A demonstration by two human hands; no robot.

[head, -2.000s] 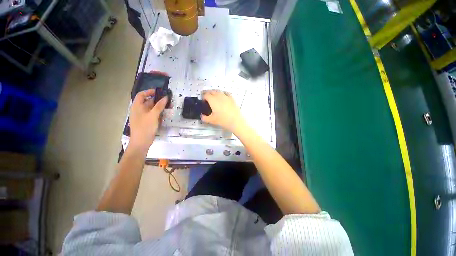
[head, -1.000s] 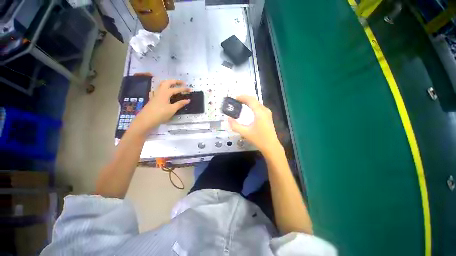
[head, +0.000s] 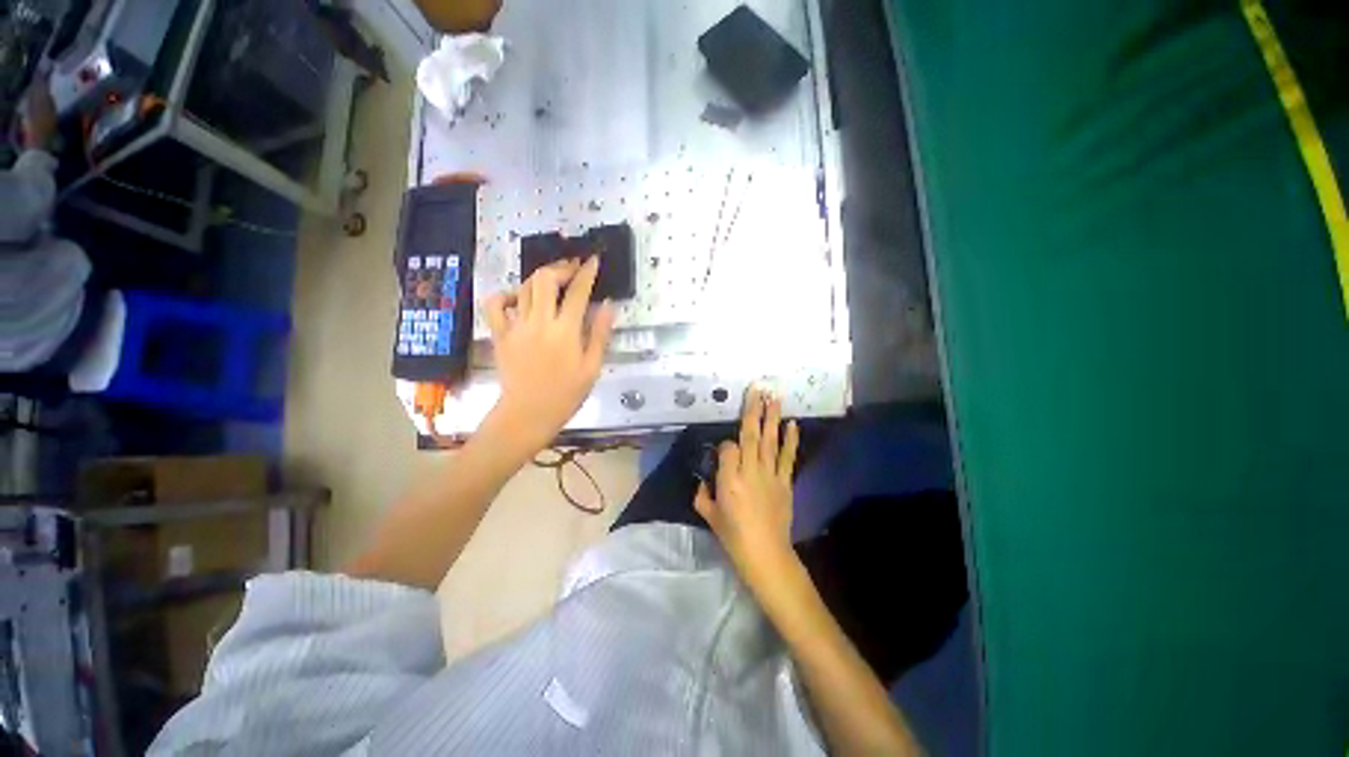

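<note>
The black fixture (head: 619,263) lies flat on the perforated metal plate. My left hand (head: 550,343) is on its front side, with fingertips resting on and holding it; they hide part of its top. My right hand (head: 756,496) is at the machine's front edge, with extended fingertips at the right end of the push-button row (head: 684,398). A small dark piece, apparently the watch housing (head: 706,462), is held at my right thumb and a finger; it blends into the dark background.
The pendant (head: 434,281) lies left of the fixture, with an orange cable end (head: 431,399). A white wad (head: 460,71) and a black block (head: 752,59) are farther back. The green conveyor (head: 1139,385) runs along the right. A person's sleeve (head: 30,207) shows far left.
My right hand has moved from above the plate down to the front edge with the dark housing. My left hand remains at the fixture, its fingers now on the front side. The view has shifted.
</note>
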